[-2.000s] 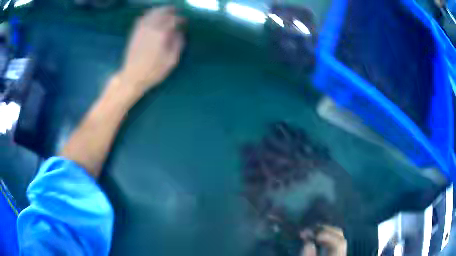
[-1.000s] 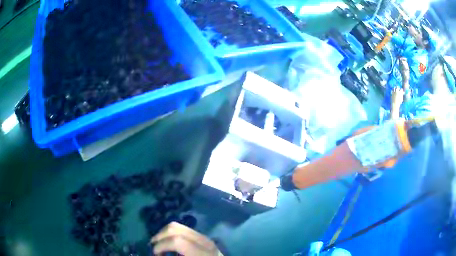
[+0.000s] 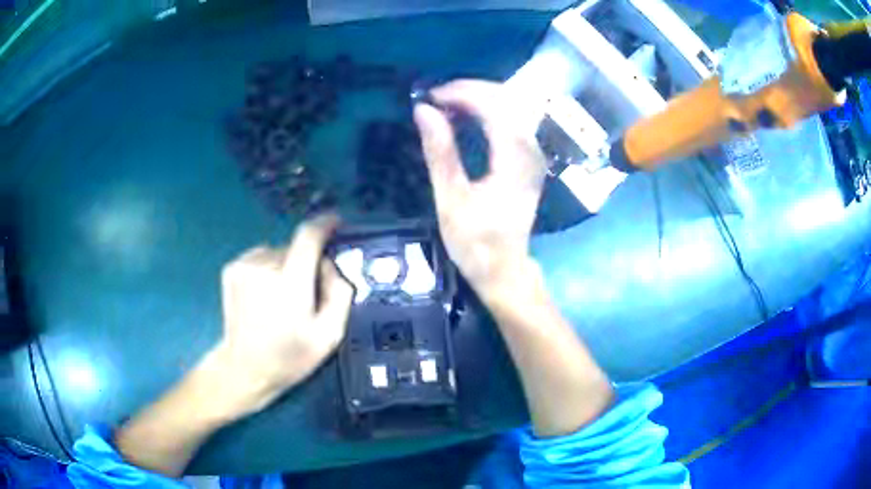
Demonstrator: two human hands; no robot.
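Note:
A black housing [image 3: 396, 334] with two small white squares lies on the green mat at the bench's near edge. My left hand [image 3: 286, 306] is at its left side, fingers on the upper left rim; what the fingertips do is partly hidden. My right hand [image 3: 487, 181] is above and right of the housing, thumb and index finger pinched on a small dark part with a glint [image 3: 418, 95]. A loose heap of small black ring parts [image 3: 279, 138] lies behind the housing, and a second heap of small black parts [image 3: 387, 167] is left of my right hand.
An orange electric screwdriver [image 3: 707, 110] rests with its tip at the white screw feeder [image 3: 611, 57] on the right. Thin black cables [image 3: 731, 248] hang below it. A pale tray edge [image 3: 420, 8] is at the top, and a dark box [image 3: 11, 277] at the far left.
The view has swung back to the housing. My right hand has left the screwdriver, which now rests at the feeder. My left hand has moved from the heap to the housing.

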